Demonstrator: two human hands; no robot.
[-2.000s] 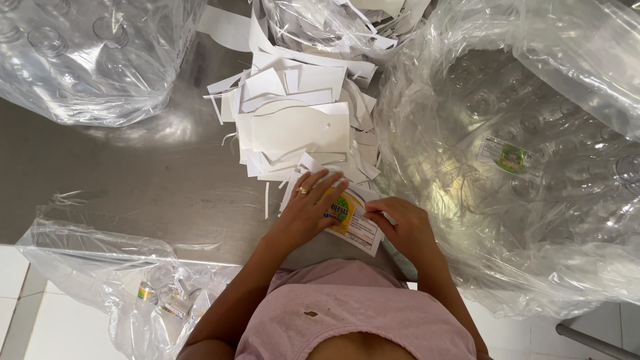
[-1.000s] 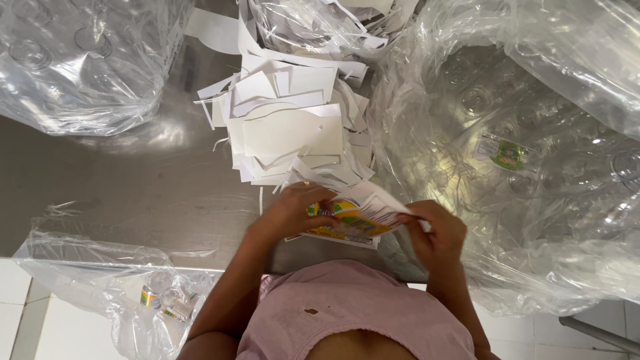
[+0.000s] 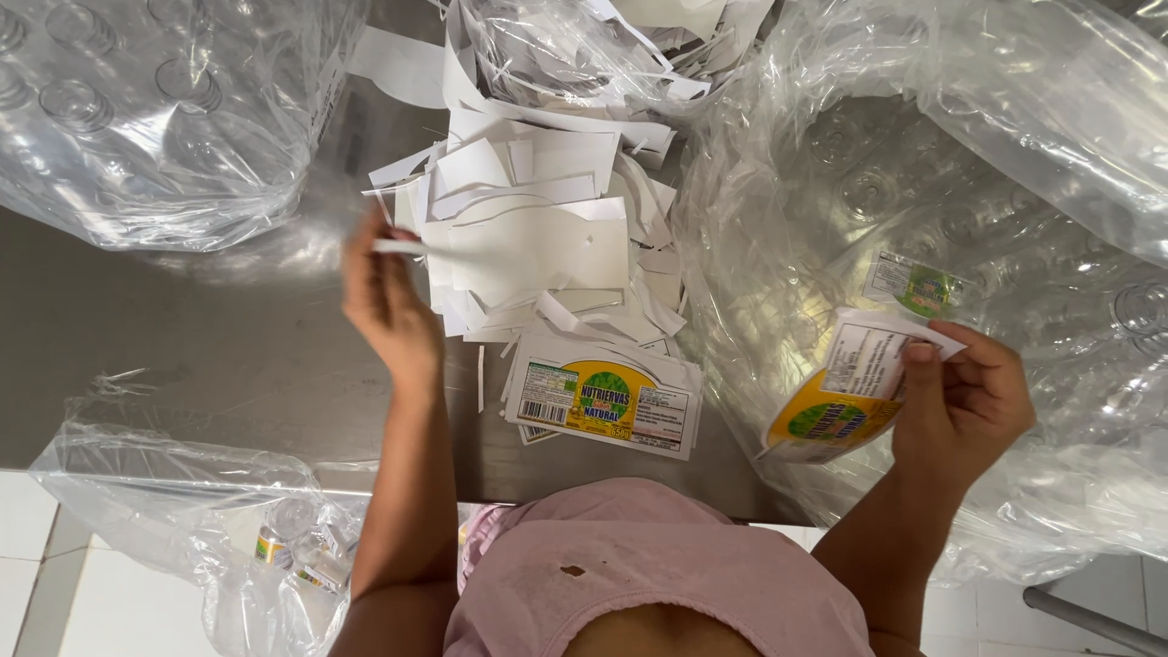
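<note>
My left hand (image 3: 388, 297), partly blurred, holds a narrow white paper strip (image 3: 399, 246) left of a loose pile of white paper offcuts (image 3: 538, 246). Between thumb and fingers, my right hand (image 3: 967, 401) grips a printed yellow, green and white label (image 3: 844, 392) by its upper right end, over the edge of the right plastic bag. A stack of similar labels (image 3: 602, 401) lies on the metal table in front of me, against the near side of the offcuts. Another label (image 3: 915, 285) is seen at the clear bottles in the right bag.
Clear plastic bags of transparent bottles stand at the upper left (image 3: 182, 164) and right (image 3: 912, 164). Another bag with scraps (image 3: 584, 64) is at the top. A bag holding labelled containers (image 3: 297, 547) hangs by the near edge of the steel table (image 3: 274, 383).
My hands, together at a label a second ago, are now far apart. The left has moved left with a paper strip, the right has moved right with a label. The label stack is uncovered.
</note>
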